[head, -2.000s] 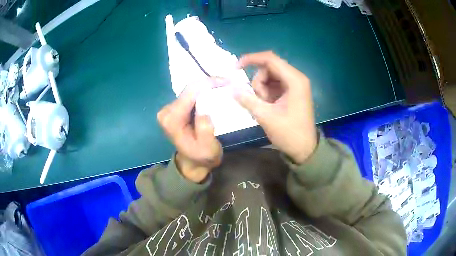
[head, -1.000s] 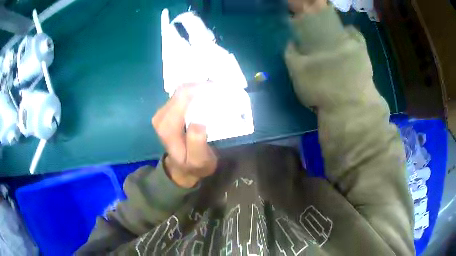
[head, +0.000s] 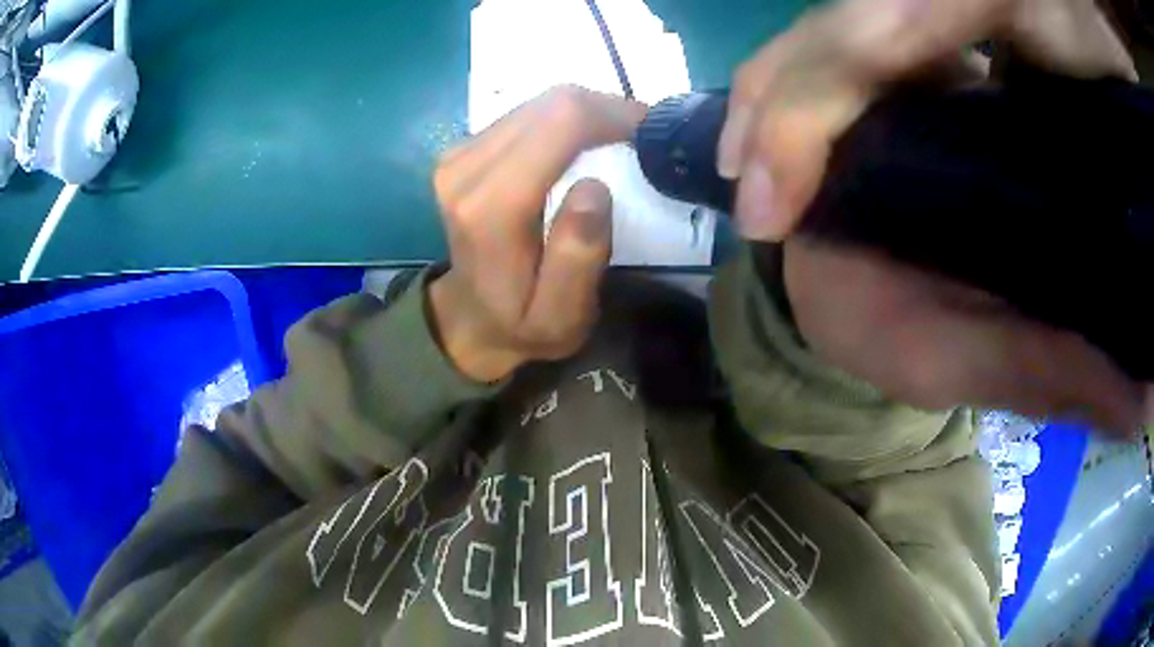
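The white camera unit (head: 538, 51) lies on the green bench in front of me, overexposed, with a black cable across it. A flat white wall-mount plate (head: 645, 221) is at its near end. My left hand (head: 525, 228) holds the near end, fingers beside the screwdriver tip. My right hand (head: 873, 215) grips a thick black electric screwdriver (head: 987, 190), held nearly level with its ribbed front end over the plate. Its tip and any screw are hidden behind my left fingers.
More white camera units (head: 79, 111) with antennas stand at the left of the green bench (head: 304, 152). A blue bin (head: 89, 392) at lower left holds some clear or white pieces. Another blue bin (head: 1048, 506) with white parts is at lower right, partly behind my sleeve.
My right hand has come back from the far side of the bench with the black screwdriver. My left hand has stayed at the unit's near end. The view has shifted towards my body.
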